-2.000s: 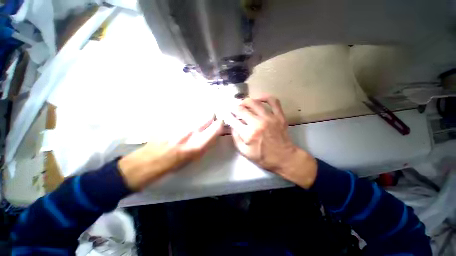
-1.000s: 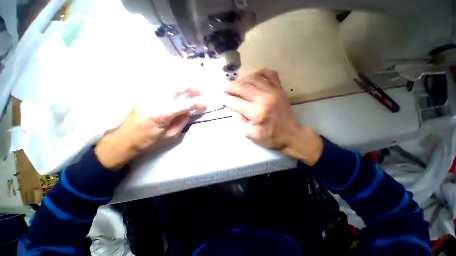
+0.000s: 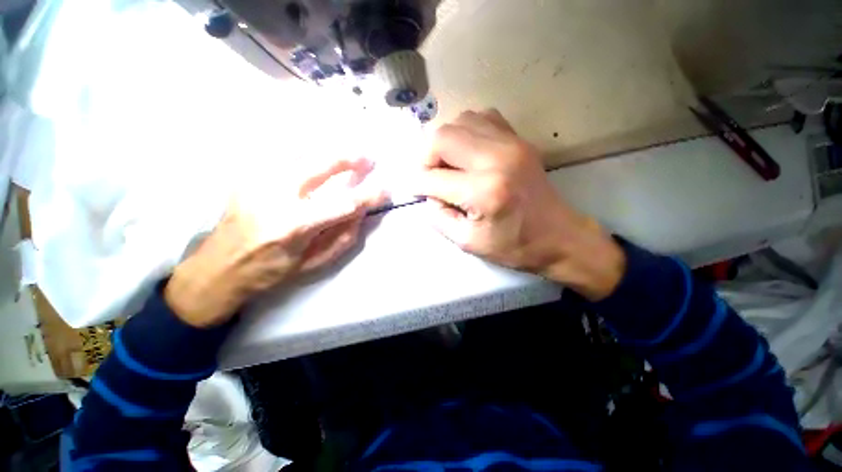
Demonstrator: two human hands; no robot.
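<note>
White fabric lies over the left of the table and runs under the needle area, washed out by the lamp. My left hand rests on its near edge, fingers bent, thumb and fingertips close together. My right hand has its fingers curled, pinching the fabric's edge just right of my left fingertips. A thin dark line shows between the hands. The sewing machine head is above, with a knurled round knob. The presser foot and needle are lost in glare.
Thread snips with dark red handles lie at the right of the machine bed. A brown board with yellow printed tape is at the left. White cloth lies below the table at the right and lower left.
The view has shifted closer to the needle area. My left hand has moved in from the table's near edge, and my hands stay close together at the fabric. The machine head sits higher in view.
</note>
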